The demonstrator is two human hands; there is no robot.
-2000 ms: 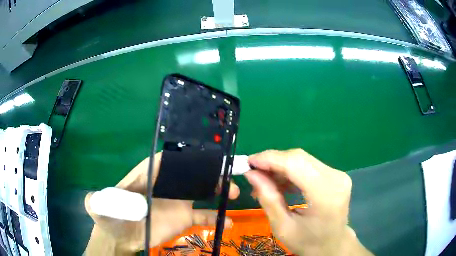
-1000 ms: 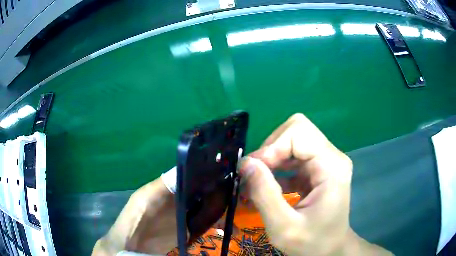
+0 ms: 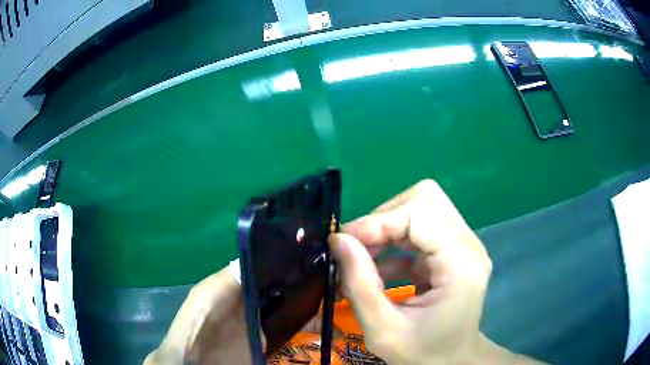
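Observation:
A black phone middle frame (image 3: pixel 289 242) stands tilted and nearly edge-on in front of me. My left hand (image 3: pixel 207 314) holds it from behind and below; its fingers are mostly hidden by the frame, and a bit of white finger cot shows. My right hand (image 3: pixel 420 264) pinches a tiny coppery part (image 3: pixel 333 225), perhaps a side key, between thumb and index finger at the frame's right long edge. The orange tray (image 3: pixel 401 293) lies below both hands, partly hidden, with a heap of thin dark strips (image 3: pixel 306 351) in it.
Another phone frame (image 3: pixel 533 87) lies on the green belt (image 3: pixel 192 164) at the right, and one more (image 3: pixel 48 183) at the far left. A white foam tray (image 3: pixel 18 249) with dark frames is at left. A white sheet (image 3: pixel 636 242) is at right, and clear trays (image 3: pixel 606 16) are at far right.
The held frame has turned from facing me to nearly edge-on, and my right fingers have come onto its right edge. The frames on the belt have shifted left in view.

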